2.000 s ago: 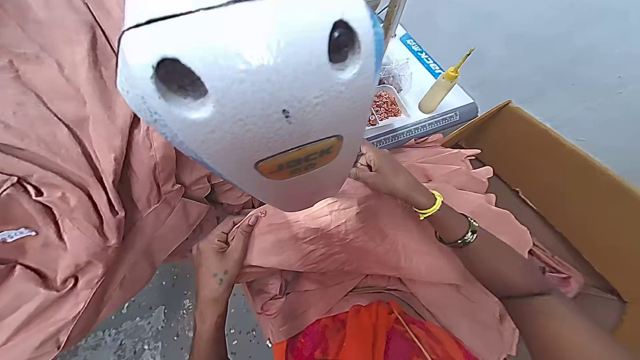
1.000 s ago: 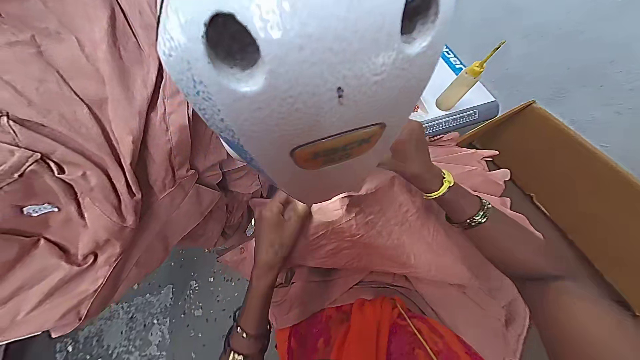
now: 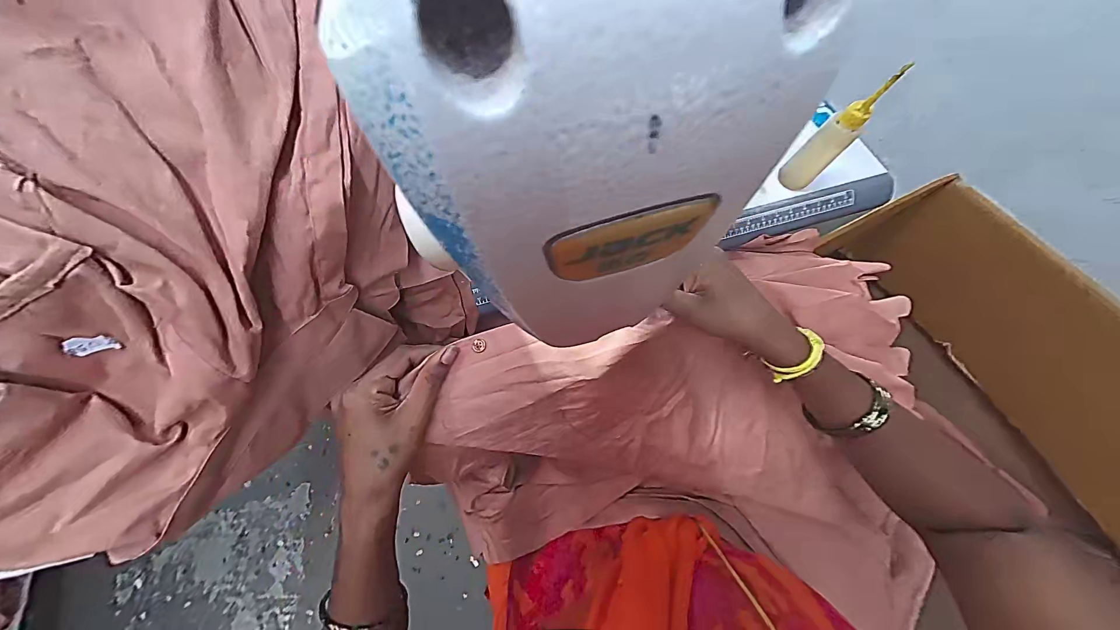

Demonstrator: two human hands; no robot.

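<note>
A white Jack sewing machine head (image 3: 595,157) fills the upper middle and hides its needle area. Dusty-pink cloth (image 3: 604,411) stretches beneath it, across my lap. My left hand (image 3: 389,411) pinches the cloth's edge between thumb and fingers, just left of a small pink button (image 3: 479,346) on the cloth. Close to the machine's right lower side, my right hand (image 3: 726,302) holds the same edge, its fingertips partly behind the machine.
More pink cloth (image 3: 175,219) hangs in folds on the left. A bottle with a yellow nozzle (image 3: 821,156) lies on the machine bed (image 3: 801,213), which bears a ruler strip. A cardboard box (image 3: 1006,324) stands at the right; speckled floor (image 3: 236,560) shows below.
A button now shows beside my left hand; one second ago none was visible there. My left hand has shifted left relative to the machine. The view has moved closer to the machine head.
</note>
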